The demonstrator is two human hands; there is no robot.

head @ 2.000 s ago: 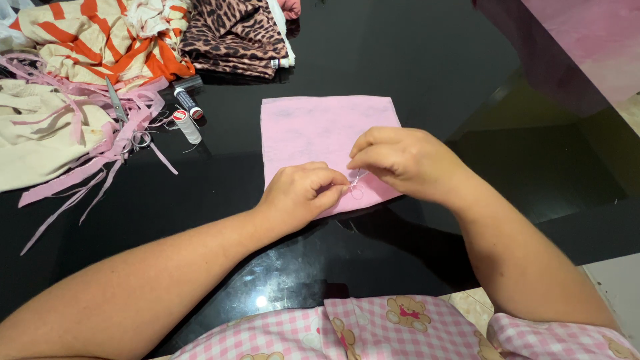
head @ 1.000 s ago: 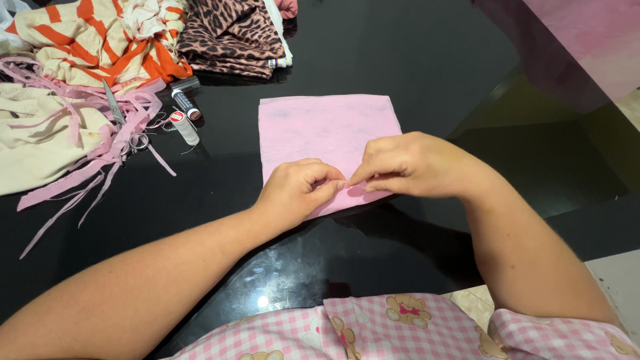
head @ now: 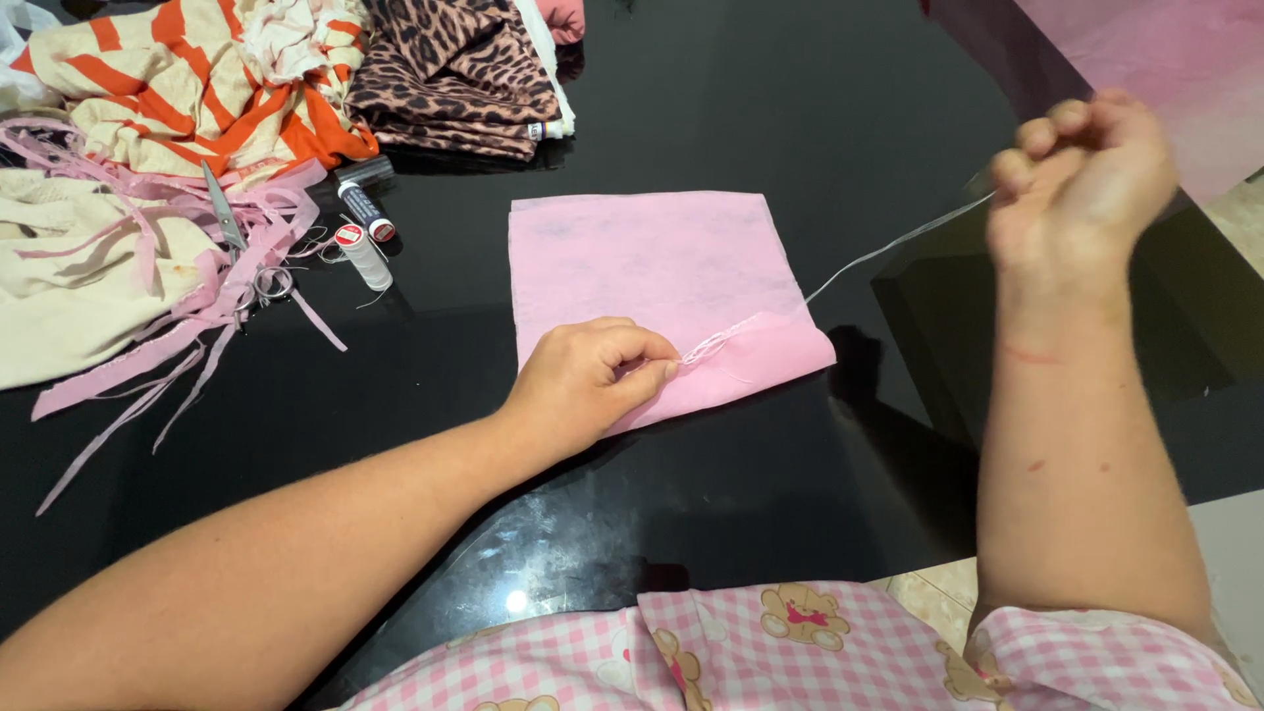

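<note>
A roughly square piece of pink fabric (head: 652,247) lies flat on the glossy black table. My left hand (head: 597,380) pinches the fabric near its lower edge between thumb and index finger. White thread (head: 721,341) lies bunched in loops beside those fingertips and runs past the fabric's right side, up to my right hand (head: 1081,183). That hand is raised well to the right of the fabric with its fingers curled, and the thread is drawn out from it in a slight curve. Whether a needle is between its fingers cannot be seen.
Left of the fabric stand a white thread spool (head: 365,259) and a dark tube (head: 366,210). Small scissors (head: 225,209) lie among pink fabric strips (head: 128,370) and cream cloth (head: 89,286). Behind are orange-striped cloth (head: 178,84) and folded leopard-print fabric (head: 449,84). Pink sheeting (head: 1165,69) is at the upper right.
My right hand has moved away from the left hand, up and to the right, drawing the thread out. My left hand stays at the fabric's lower edge.
</note>
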